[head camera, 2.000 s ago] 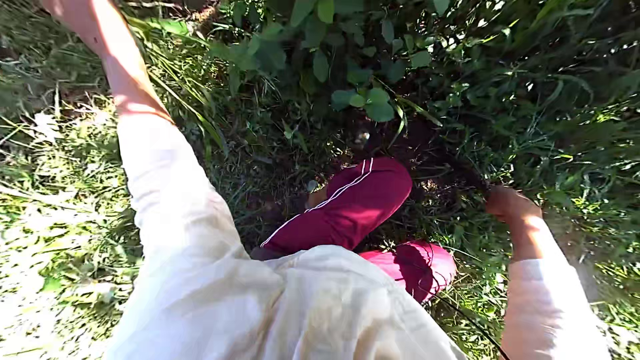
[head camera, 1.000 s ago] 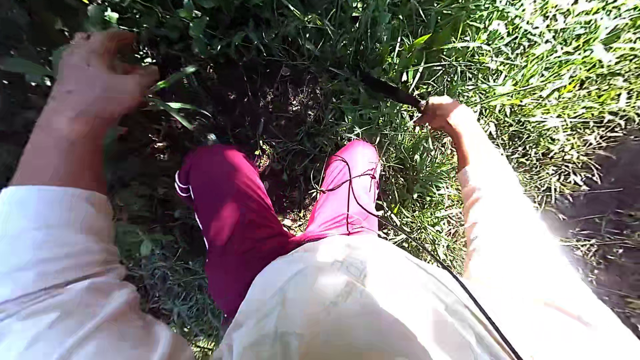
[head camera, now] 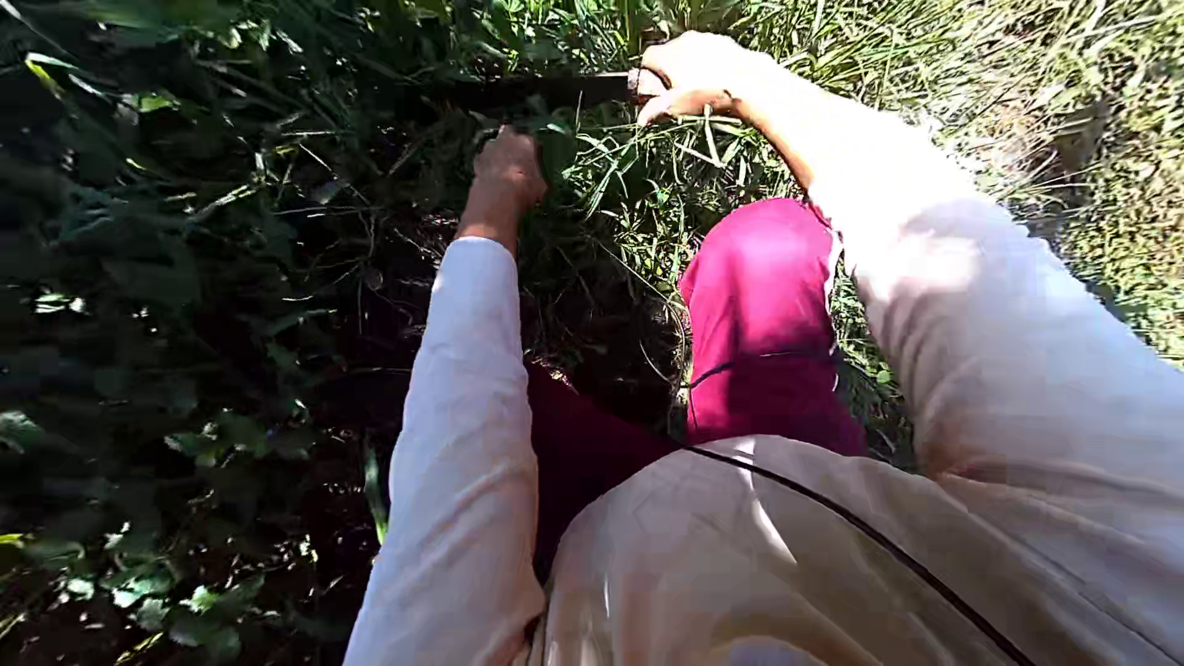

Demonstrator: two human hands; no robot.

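My right hand (head camera: 689,79) is closed around the handle of a long dark-bladed tool (head camera: 592,90), at the top centre of the view. The blade points left into shaded grass, and its far end is lost in shadow. Just below the blade, my left hand (head camera: 511,166) is curled among green stems and leaves (head camera: 555,148); whether it grips any of them cannot be made out. Sunlit grass (head camera: 638,171) stands between my two hands and my knee.
Dense shaded leafy plants (head camera: 203,453) fill the left side. Brighter grass (head camera: 888,46) lies at the upper right. My knee in magenta trousers (head camera: 763,314) is below my right hand. A thin black cord (head camera: 860,523) runs across my pale shirt.
My left hand, open with spread fingers a second ago, is now curled low in the plants. My right hand has brought the dark tool across, close to it. The view has turned strongly.
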